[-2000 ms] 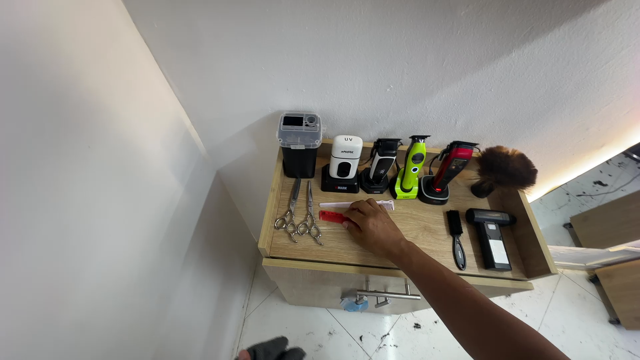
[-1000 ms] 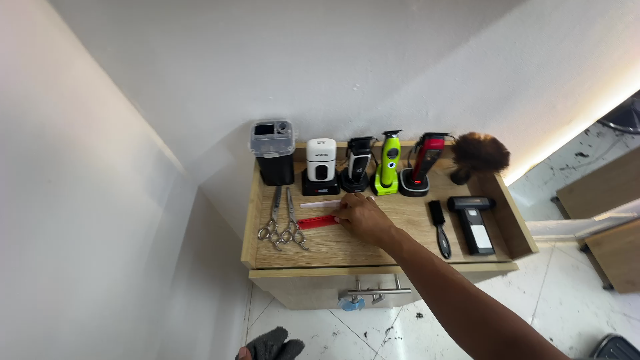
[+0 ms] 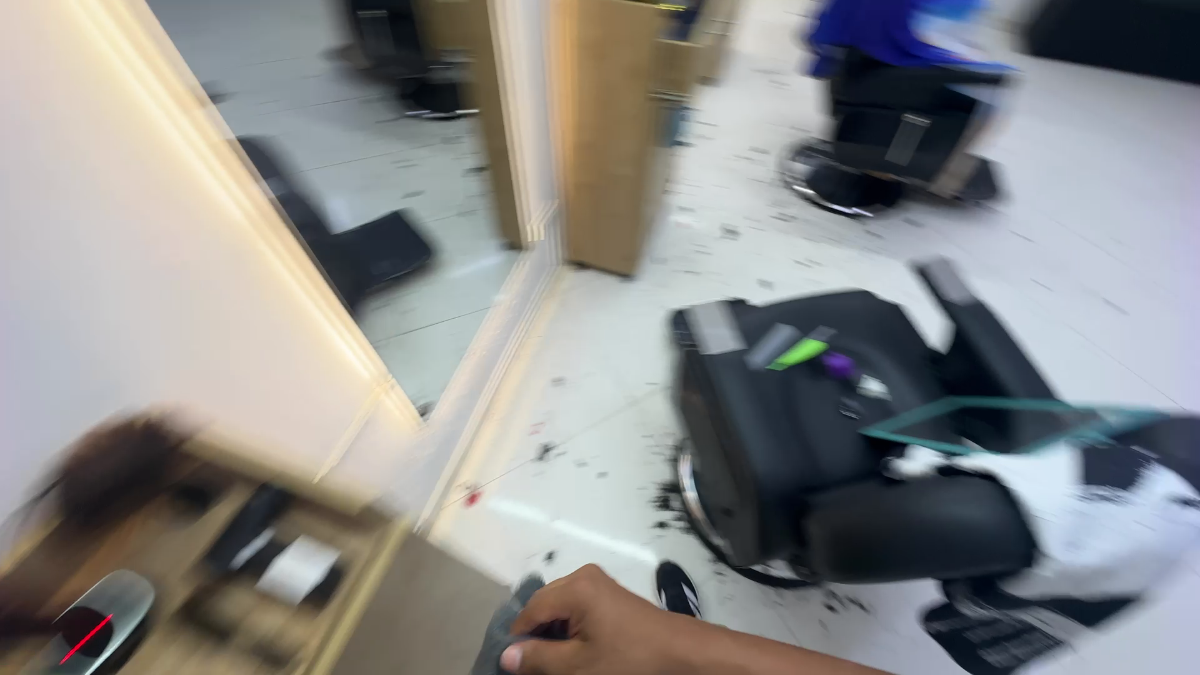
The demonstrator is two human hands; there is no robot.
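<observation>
At the bottom edge, my right hand (image 3: 586, 619) has its fingers curled and its thumb and index finger on a dark grey soft item (image 3: 502, 630), perhaps cloth or a glove; blur hides its exact kind. My left hand is out of view. Left of the hand is the wooden drawer unit (image 3: 361, 600). On it are a blurred brown brush (image 3: 117, 469), a black device with a white label (image 3: 298, 569) and a silver and black clipper stand (image 3: 117, 600) with a red streak. No scissors or combs show on the visible part.
A black barber chair (image 3: 769, 450) stands right, with a bright green item (image 3: 800, 353), a purple item (image 3: 839, 365) and a black-and-white cloth (image 3: 1097, 506). A mirror (image 3: 422, 281) leans along the lit wall. Another chair (image 3: 891, 141) stands farther back. Hair clippings dot the tiled floor.
The view has swung far right. My right hand, earlier at the red comb on the drawer unit, is now away from it, at the dark grey item.
</observation>
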